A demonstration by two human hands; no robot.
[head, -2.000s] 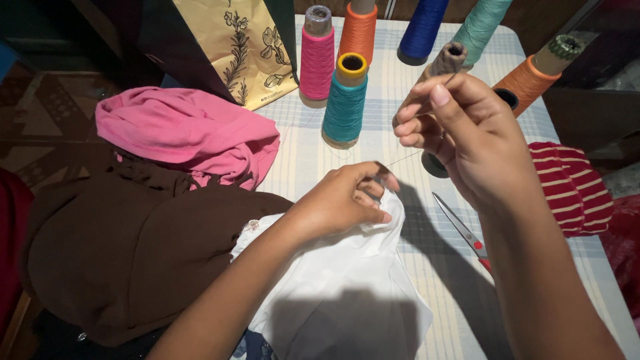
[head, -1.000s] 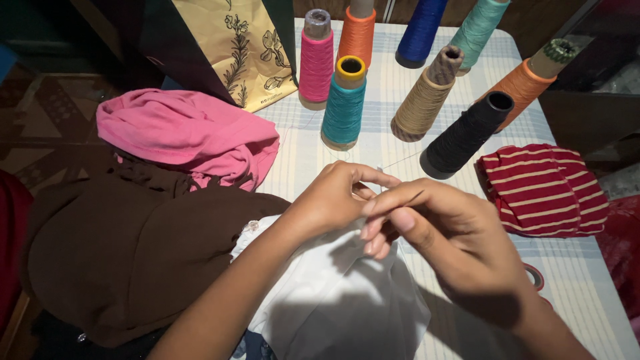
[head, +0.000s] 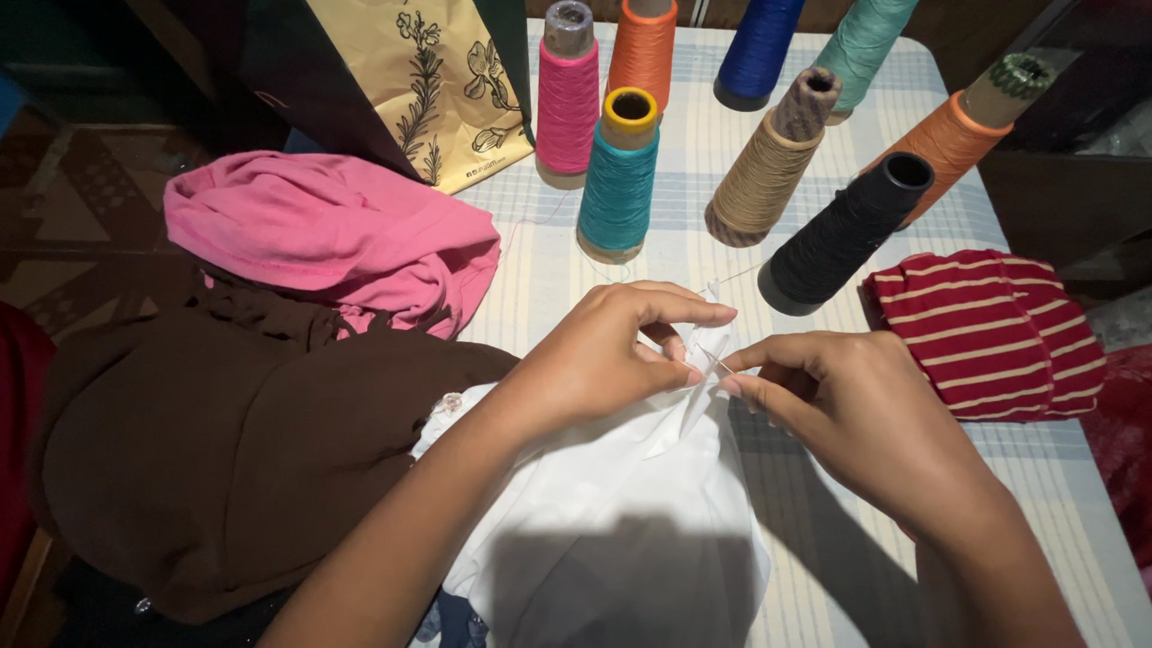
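Observation:
White cloth [head: 630, 486] lies over the near part of the table, and its upper end is raised in a fold between my hands. My left hand [head: 621, 351] pinches that fold with thumb and fingers. Just to the right, my right hand [head: 819, 387] holds a thin sewing needle [head: 717, 361] between thumb and index finger, with the needle against the fold. A fine thread [head: 742, 273] runs from near the cloth's tip toward a cone of black thread [head: 841, 238]. Whether the needle's point is through the cloth cannot be told.
Cones of teal [head: 619, 184], pink [head: 569, 108], tan [head: 769, 166] and other coloured thread stand behind my hands. Pink cloth [head: 324, 229] and brown cloth [head: 180, 450] lie left. A folded red striped cloth [head: 985, 337] lies right. A paper bag [head: 423, 81] stands at the back left.
My right hand was raised over the cones two seconds ago; it has come down to the cloth fold. The scissors seen earlier at the right are now hidden. My left hand has moved little.

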